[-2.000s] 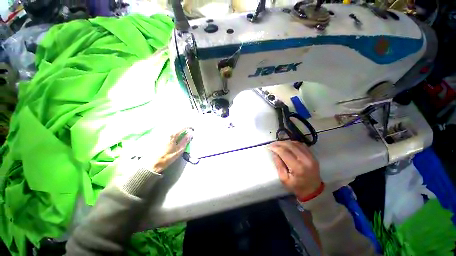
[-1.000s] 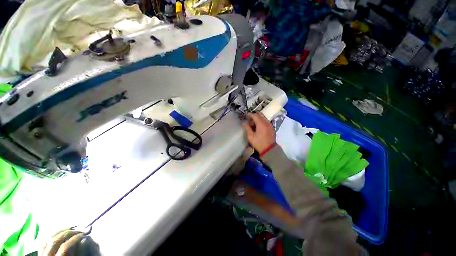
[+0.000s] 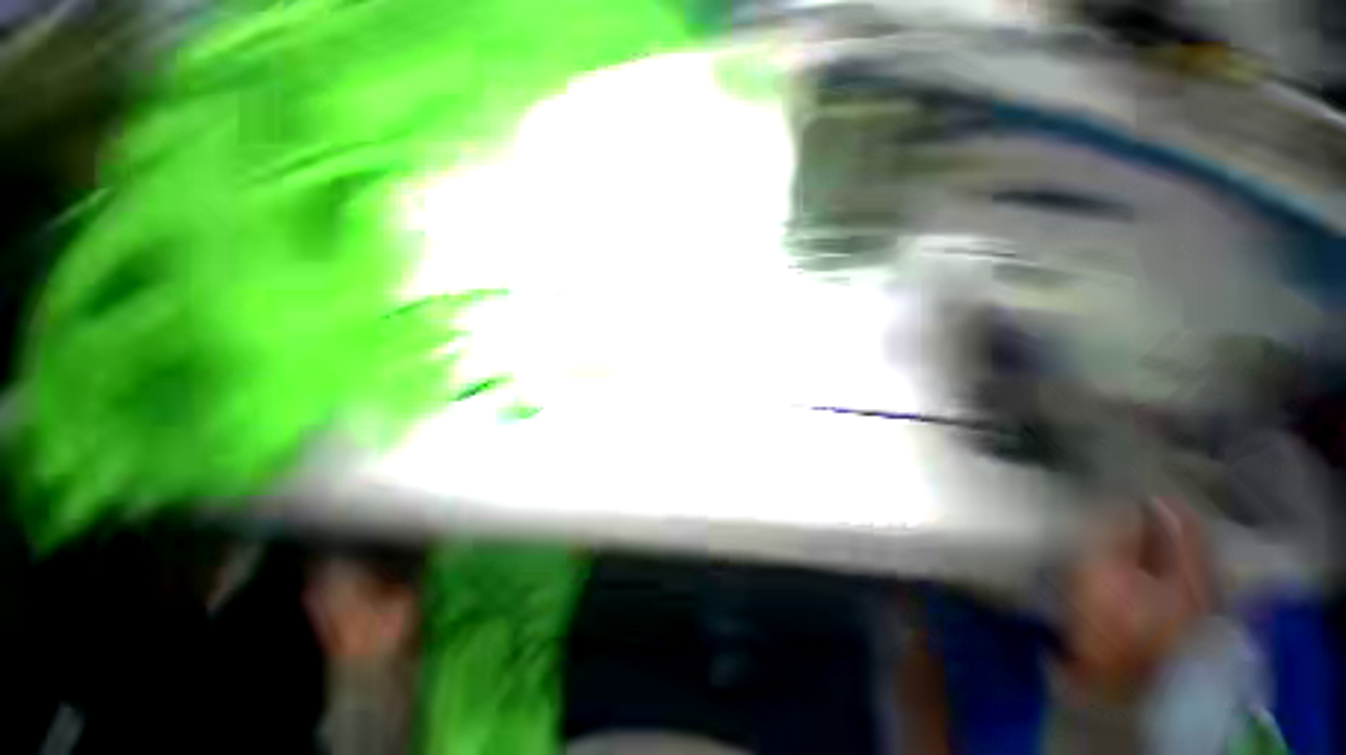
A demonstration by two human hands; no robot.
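Observation:
The frame is strongly blurred. A large heap of green fabric (image 3: 222,280) lies on the left of the white sewing machine table (image 3: 694,509). A strip of green fabric (image 3: 495,649) hangs below the table's front edge. My left hand (image 3: 362,612) is below that edge, just left of the strip; its fingers cannot be made out. My right hand (image 3: 1129,597) is at the front edge on the right, also blurred, and what it may hold cannot be told. The sewing machine (image 3: 1166,251) stands at the upper right.
A dark blurred shape, perhaps the scissors (image 3: 1019,391), lies on the machine bed. A thin dark line crosses the bed towards it. Bright glare hides the needle area. Blue crate parts (image 3: 1299,649) show at the lower right.
The view has swung back left. The green heap fills the left again. My left hand has moved off the table top to below its front edge. My right hand is now at the front edge.

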